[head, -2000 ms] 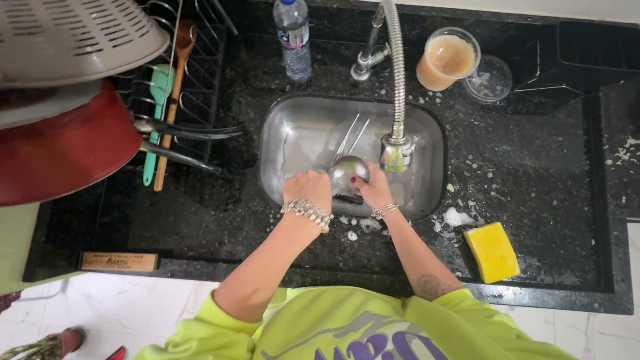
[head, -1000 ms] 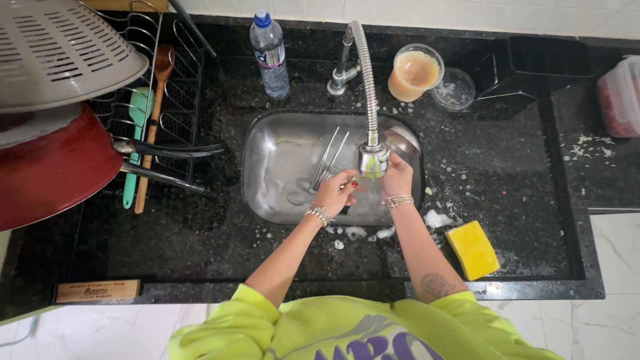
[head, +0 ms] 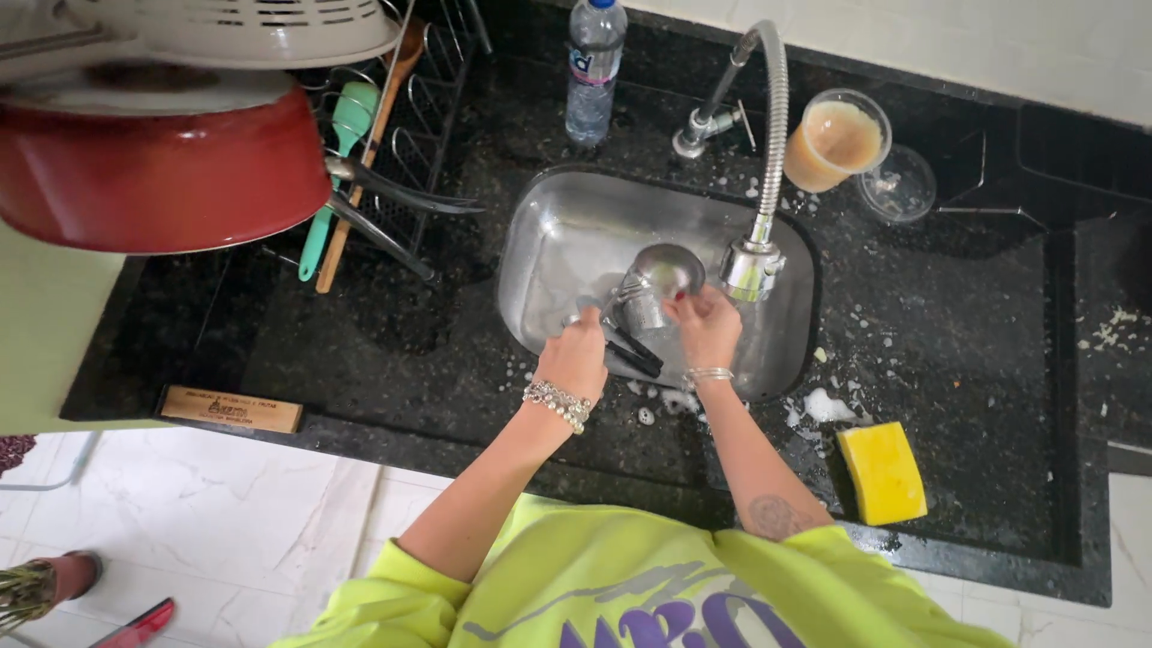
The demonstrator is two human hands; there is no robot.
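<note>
In the steel sink (head: 540, 225), my right hand (head: 711, 331) has its fingertips at the lower edge of a rounded metal utensil head (head: 670, 270), perhaps a ladle's. My left hand (head: 574, 358) is nearly closed at the sink's near side, around what looks like a thin metal handle; its grip is partly hidden. Between both hands lie black utensil handles (head: 634, 353) and a shiny perforated or ridged metal piece (head: 641, 306), blurred. The chrome spray head (head: 754, 270) of the faucet hangs just above and right of my right hand.
A yellow sponge (head: 882, 473) lies right of the sink near suds. Behind stand a water bottle (head: 594, 76) and a plastic cup of tan liquid (head: 837, 142), beside a clear lid (head: 897, 184). At left, a red pan (head: 162, 171) and colander (head: 261, 31) crowd the dish rack (head: 441, 117).
My hands were close together beneath the spray head a second ago; now they are farther apart and lower in the sink. The rounded metal head shows by my right hand again.
</note>
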